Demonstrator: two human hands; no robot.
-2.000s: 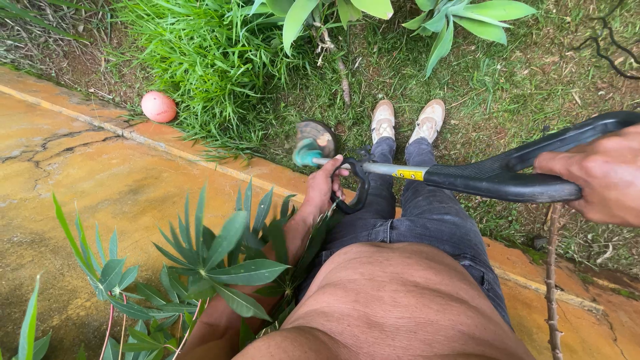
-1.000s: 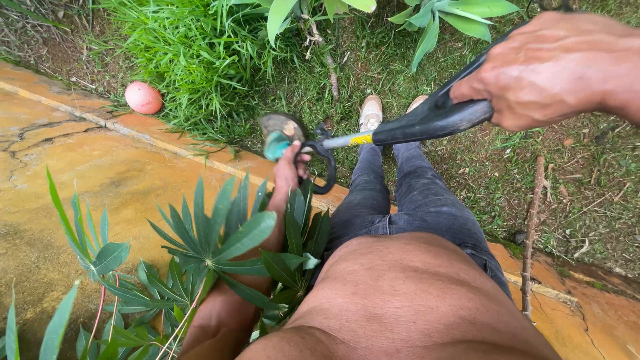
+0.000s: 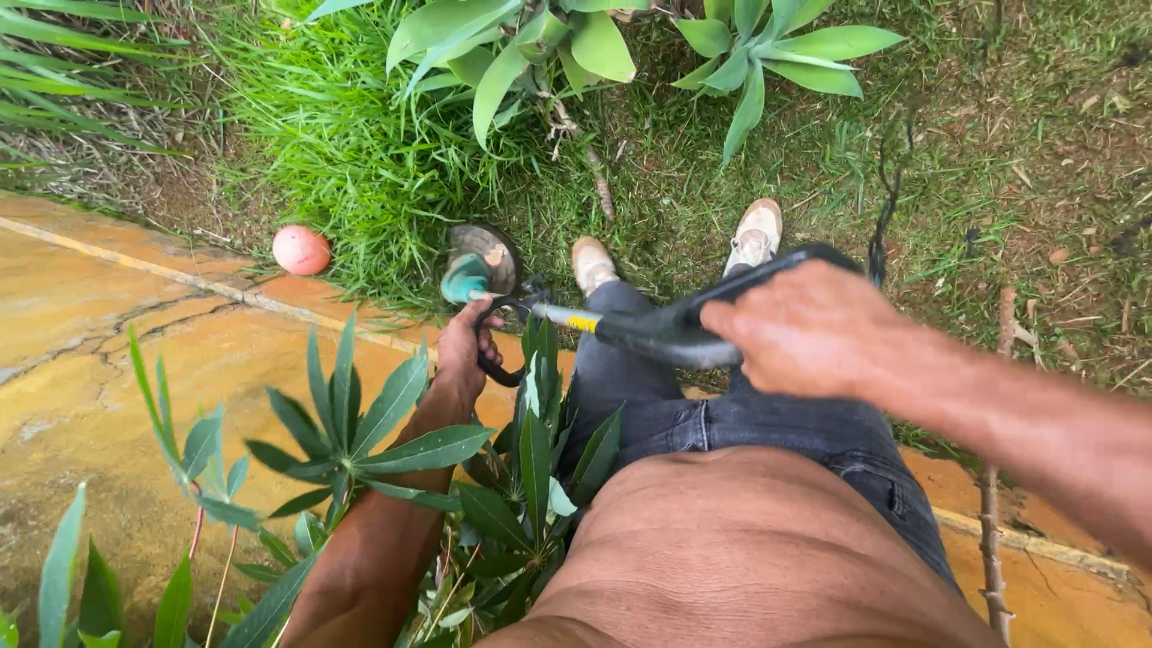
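Observation:
An electric string trimmer (image 3: 661, 337) with a black rear housing, a metal shaft and a green head slants across my thighs. My right hand (image 3: 810, 328), slightly blurred, is closed on its black rear handle. My left hand (image 3: 468, 346) grips the black loop handle (image 3: 504, 360) farther down the shaft. Beyond that hand, the green trimmer head (image 3: 466, 279) and its round, dirt-stained guard (image 3: 493, 252) are at the edge of the tall grass (image 3: 360, 162). The cutting line cannot be seen. A black cord (image 3: 886, 202) rises beyond the rear handle.
A pink ball (image 3: 301, 250) lies at the border of the cracked orange paving (image 3: 117, 360). Leafy cassava-like stems (image 3: 342, 459) surround my left arm. Broad-leaved succulents (image 3: 756, 54) stand ahead of my shoes (image 3: 756, 234). A thin woody stem (image 3: 990, 540) is at the right.
Since one second ago, my right hand has come down and closer to my body with the rear handle. My feet now stand farther apart. Both hands keep their hold.

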